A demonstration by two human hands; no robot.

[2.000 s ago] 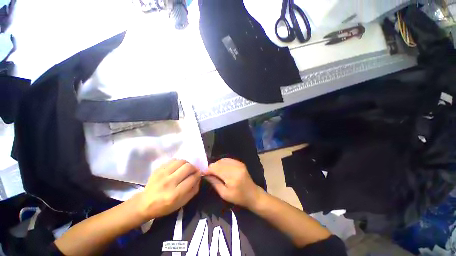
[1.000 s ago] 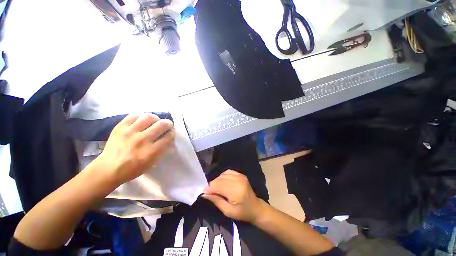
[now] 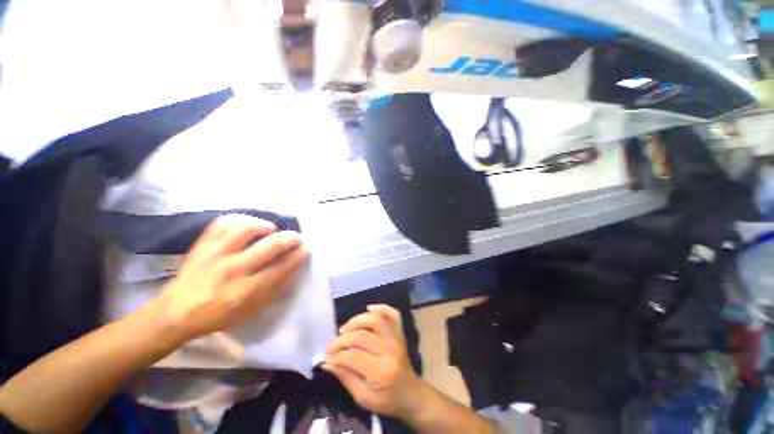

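Note:
A white cloth (image 3: 297,318) hangs over the table's front edge towards my lap. A narrow black strip (image 3: 161,232) lies across it, and a black garment panel (image 3: 51,254) curves around its left side. My left hand (image 3: 233,275) lies on the cloth, with its fingertips over the right end of the strip; whether it pinches the cloth is unclear. My right hand (image 3: 371,356) pinches the lower right corner of the white cloth between thumb and finger, below the table edge.
A white sewing machine head (image 3: 526,63) spans the top. A curved black piece (image 3: 429,178) lies beneath it, with scissors (image 3: 497,136) and dark reddish snips (image 3: 570,158) to the right. A graduated ruler (image 3: 543,219) runs along the table edge. Dark cloth (image 3: 577,322) is heaped at right.
My left hand has moved from the lower corner up to the black strip. My right hand keeps the corner. The view has tilted up, showing the machine head.

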